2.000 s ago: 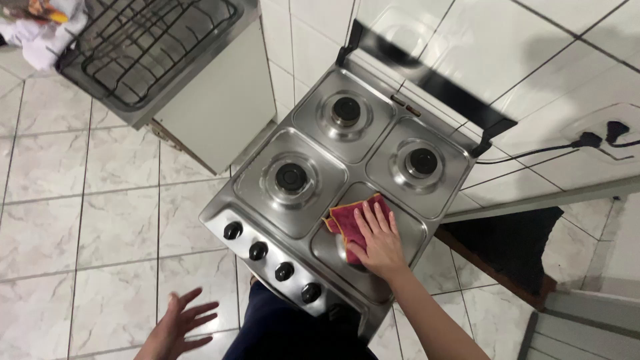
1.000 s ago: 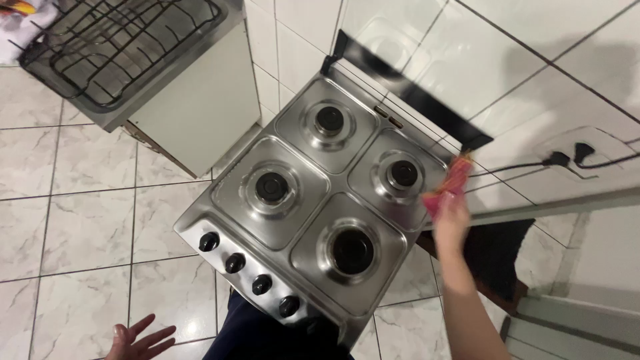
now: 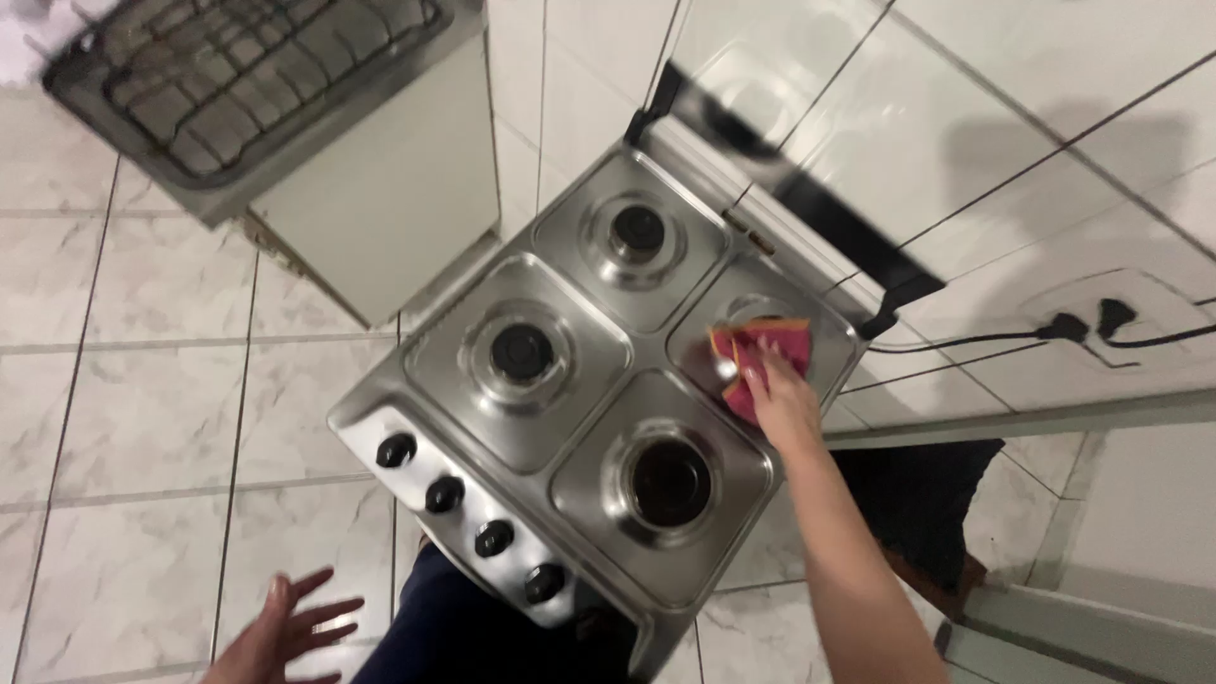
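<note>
My right hand [image 3: 784, 394] holds a red cloth with orange edging [image 3: 746, 366] against the back right burner area of a stainless steel gas stove [image 3: 594, 380]. The cloth is bunched under my fingers and covers most of that burner. Three other burners show uncovered, among them the front left burner [image 3: 522, 352] and the front right one [image 3: 671, 482]. Black knobs [image 3: 493, 539] line the stove's front panel. Off the stove's front left side, over the floor, my left hand [image 3: 285, 632] is held with fingers spread and nothing in it.
A metal counter with a black wire rack [image 3: 223, 90] stands at the upper left above a white cabinet side [image 3: 389, 180]. Behind the stove rises a raised dark glass strip [image 3: 807, 190]. Black plugs and a cord [image 3: 1062, 328] sit at the tiled wall. A dark mat [image 3: 912, 503] lies at right.
My right hand and the cloth have gone from the front right burner, past the stove's back right edge, to the back right burner. The front right burner is now uncovered.
</note>
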